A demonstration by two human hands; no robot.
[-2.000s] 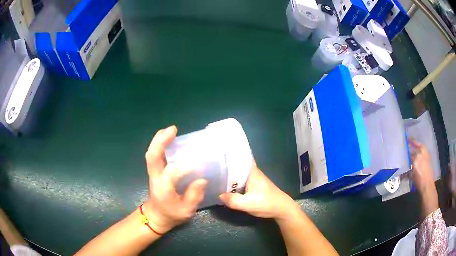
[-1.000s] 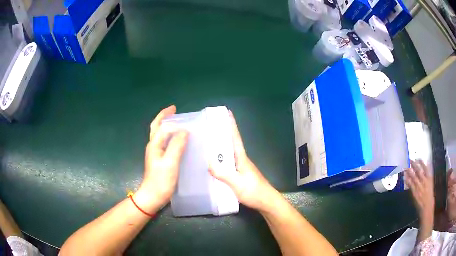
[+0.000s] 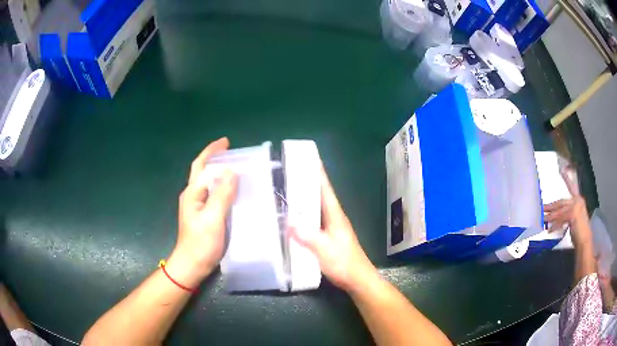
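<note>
My left hand grips the frosted tub, which lies on its side over the green bench. My right hand grips the white cover at the tub's open end. A narrow gap runs between cover and tub, with dark parts and a thin pale wire showing in it. The palm and some fingers of each hand are hidden behind the parts.
An open blue and white box stands at right, a frosted unit in it. Another person's hand is beyond it. Loose tubs and covers lie at upper right. A blue box and a closed unit are at left.
The unit was closed and has turned upright in view. My hands have now drawn the cover and tub slightly apart. The other person's hand at right has moved over a white piece.
</note>
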